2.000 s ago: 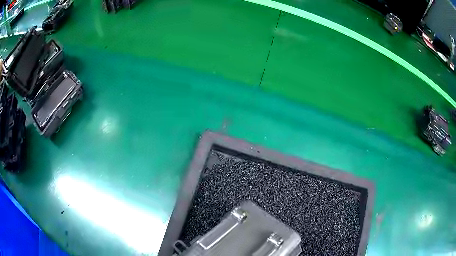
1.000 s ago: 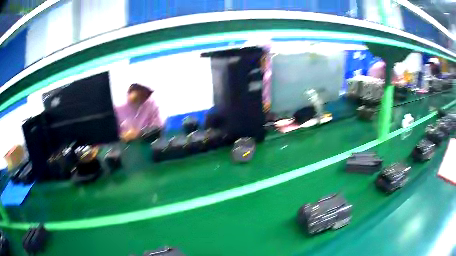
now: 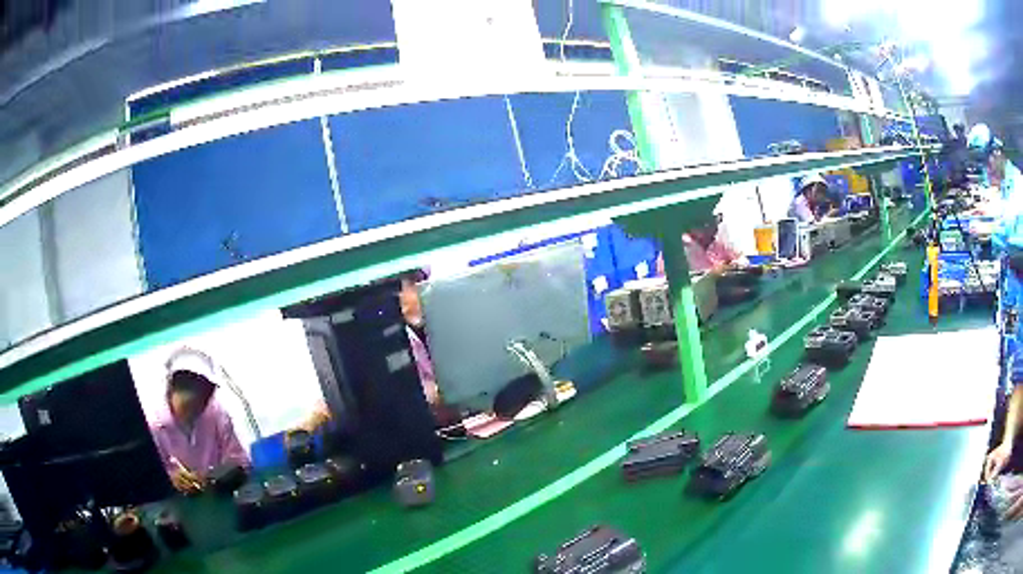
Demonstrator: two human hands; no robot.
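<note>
Neither of my hands is in the picture. Nearest in front of me, a dark ribbed housing [image 3: 591, 554] lies on the green bench at the lower edge, partly cut off. Beyond it, a flatter dark housing [image 3: 660, 453] lies beside a chunky one [image 3: 731, 463]. Another dark housing [image 3: 800, 389] sits farther along to the right, and several more run back in a row, such as this housing [image 3: 830, 344].
A pale green rail [image 3: 518, 491] runs along the bench, with a green upright [image 3: 687, 325] and an overhead shelf [image 3: 449, 215]. A white board [image 3: 925, 379] lies at right. A person in pink [image 3: 196, 432] sits across the bench. A forearm [image 3: 1001, 457] shows at the right edge.
The view has swung up and to the right, away from the rimmed tray and the grey housing over it, which are now out of view. The shelf and distant line now show.
</note>
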